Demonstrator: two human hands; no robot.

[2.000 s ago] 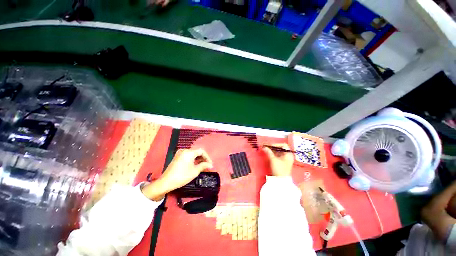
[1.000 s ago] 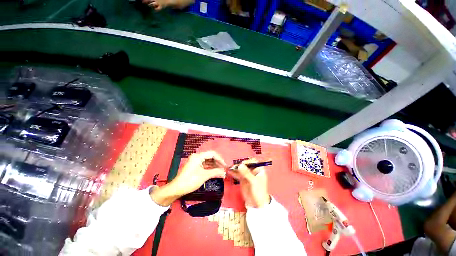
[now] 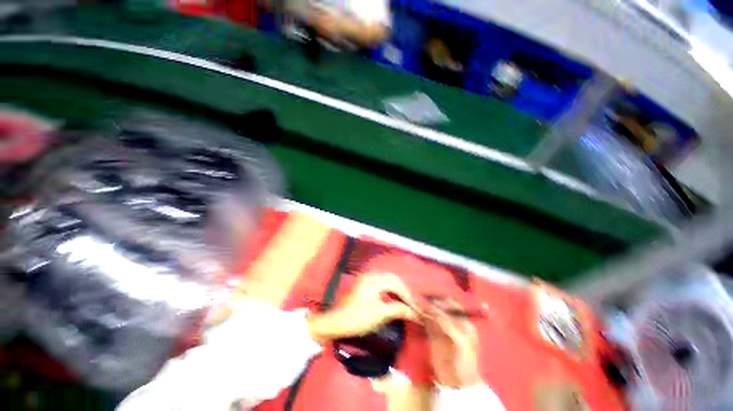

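The frame is blurred. My left hand (image 3: 362,309) is over the black device body (image 3: 391,335), its fingertips pinched together; whether they hold a small part I cannot tell. My right hand (image 3: 452,343) meets it fingertip to fingertip, with the dark tweezers (image 3: 460,311) lying across its fingers. The device body is partly hidden under my left hand. A black rounded cover (image 3: 363,364) lies on the red mat just below it.
Clear blister trays (image 3: 120,257) with black devices are at left. Tan adhesive sheet (image 3: 293,255) and a dark dividing strip (image 3: 339,271) lie left of my hands. The parts box (image 3: 560,321) and fan (image 3: 683,353) are right. A green conveyor (image 3: 386,185) runs beyond the mat.
The view has swung left, so the bench appears shifted right and lower. My right hand came from beside the parts box to my left hand and stays there.
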